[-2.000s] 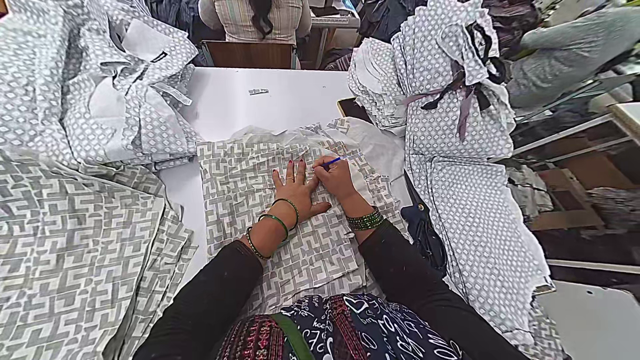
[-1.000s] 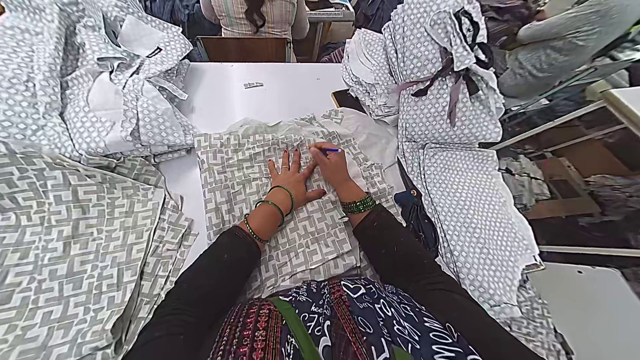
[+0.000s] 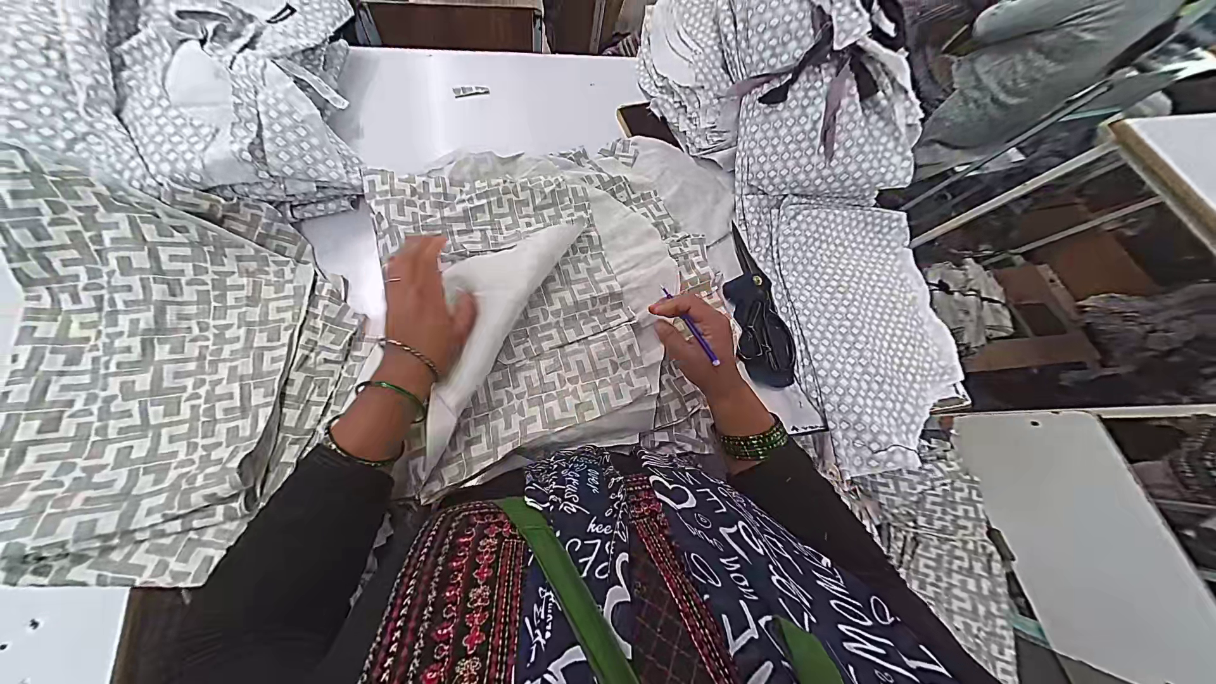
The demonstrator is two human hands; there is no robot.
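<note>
A stack of grey-and-white patterned fabric pieces [image 3: 570, 332] lies on the white table in front of me. My left hand [image 3: 423, 299] is at its left side, against a turned-back flap whose plain white underside [image 3: 503, 294] faces up; whether the fingers pinch the cloth is hidden. My right hand [image 3: 695, 347] holds a blue pen [image 3: 698, 334] and rests at the stack's right edge, thumb and forefinger close to the cloth. Just right of that hand lie dark-handled scissors [image 3: 763, 328].
A larger pile of the same patterned fabric [image 3: 142, 380] is at left. Bundles of dotted grey fabric lie at back left [image 3: 237, 114] and right [image 3: 845, 313], the right one tied with strips. A small scrap [image 3: 471, 91] lies on the white table [image 3: 408, 104].
My left hand has moved left from its flat position on the fabric, and a flap is now folded over. My right hand with the pen has moved right and nearer to me.
</note>
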